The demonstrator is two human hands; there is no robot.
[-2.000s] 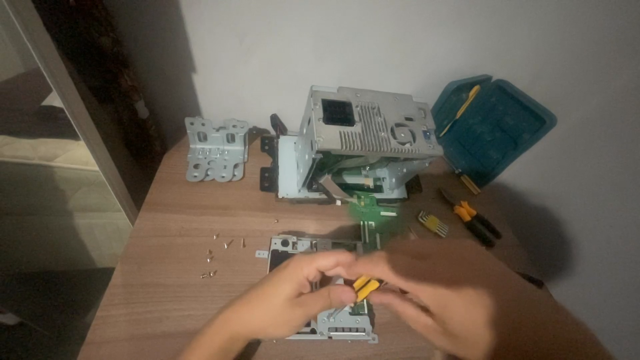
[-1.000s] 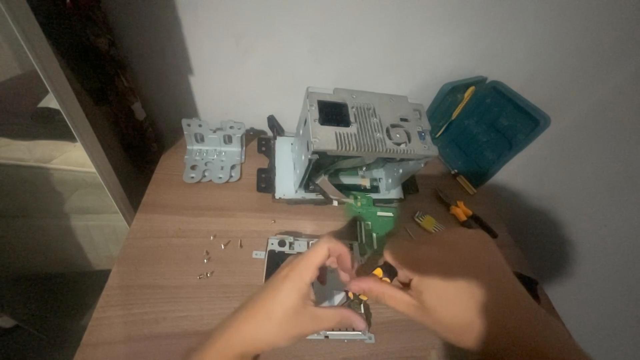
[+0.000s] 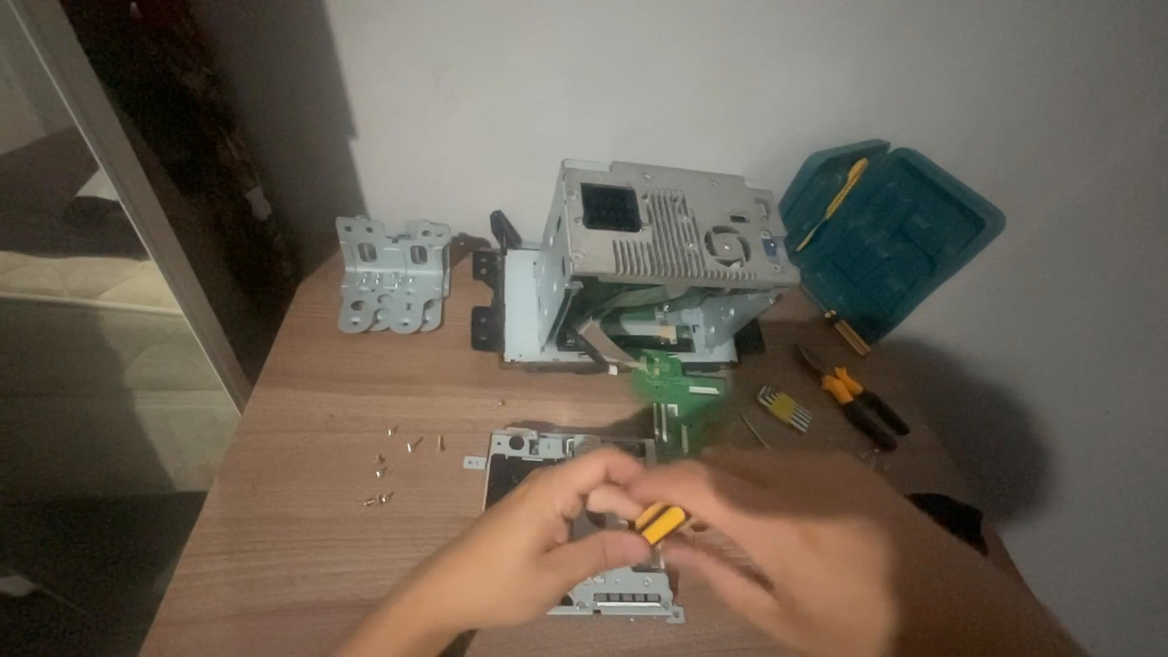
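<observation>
Above a flat metal drive-like unit [image 3: 630, 602] on the wooden table, my left hand [image 3: 547, 538] and my right hand [image 3: 785, 538] meet at the fingertips. Between them is a small yellow-and-black tool handle [image 3: 662, 522]; its far end is hidden by my fingers. Both hands pinch it from opposite sides. Just behind them lies a green circuit board [image 3: 680, 401], joined by a flat ribbon cable [image 3: 607, 347] to a larger metal chassis [image 3: 675, 228] with vents.
Small screws [image 3: 411, 445] lie scattered at the left. A bent metal bracket [image 3: 395, 278] stands behind them. On the right are orange-and-black pliers [image 3: 855, 397], a hex key set [image 3: 783, 409] and an open teal tool case [image 3: 912, 237] against the wall.
My hands stay together over the metal unit while the yellow-and-black handle has turned between my fingers. The chassis, bracket and pliers have not plainly moved.
</observation>
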